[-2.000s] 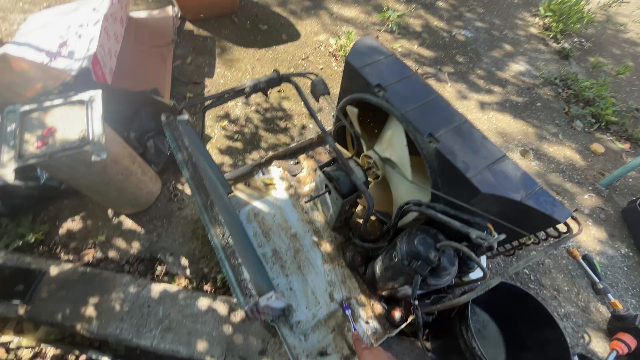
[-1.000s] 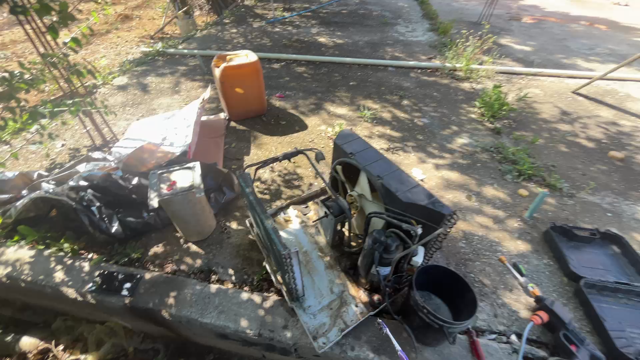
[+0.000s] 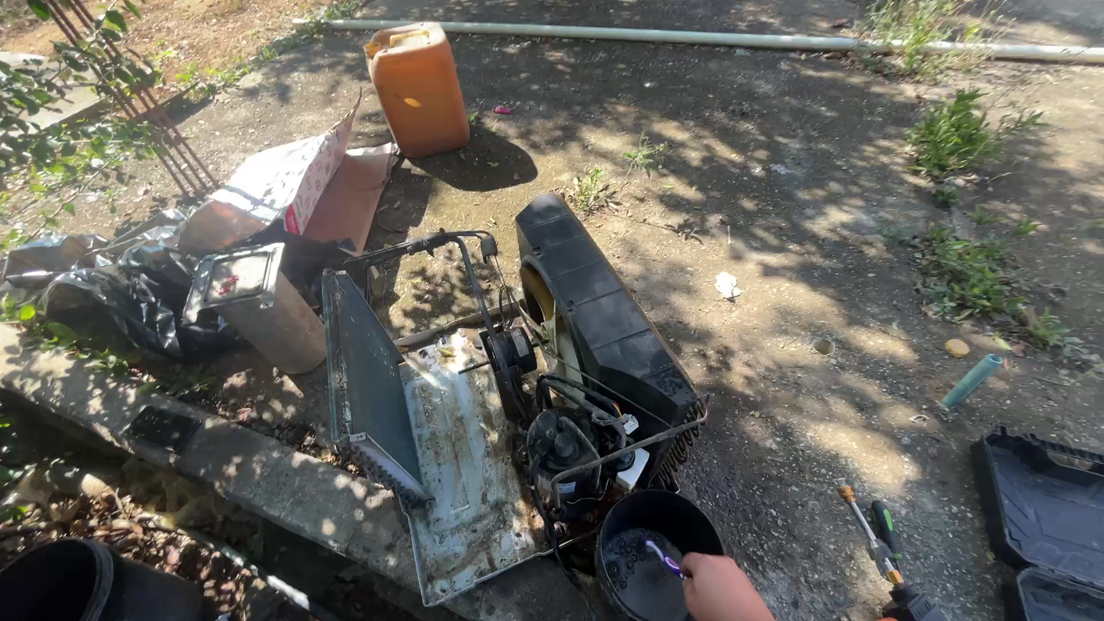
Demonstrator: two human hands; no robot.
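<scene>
My right hand (image 3: 723, 588) is closed on the purple-and-white handle of a brush (image 3: 664, 558), whose far end reaches into a black bucket (image 3: 700, 517) of dark, bubbly liquid. My left hand is out of view. Beside the bucket lies an opened air-conditioner unit on a dirty metal base pan (image 3: 470, 483). It carries a compressor (image 3: 561, 444), a fan motor (image 3: 515, 349), a black fan shroud (image 3: 595, 297) with a pale fan partly hidden inside, and a finned coil (image 3: 371, 379) standing at the left.
A pressure-washer gun (image 3: 888, 561), a green-and-black tool (image 3: 885, 528) and an open black case (image 3: 1048, 509) lie at the right. Left stand a metal can (image 3: 280, 323), cardboard (image 3: 358, 194) and an orange jerrycan (image 3: 423, 95). A concrete curb (image 3: 259, 461) and another black bucket (image 3: 99, 569) are nearer.
My right hand with the brush, at the base pan's near edge two seconds ago, is now over the black bucket, with the brush's end inside it. The view has shifted.
</scene>
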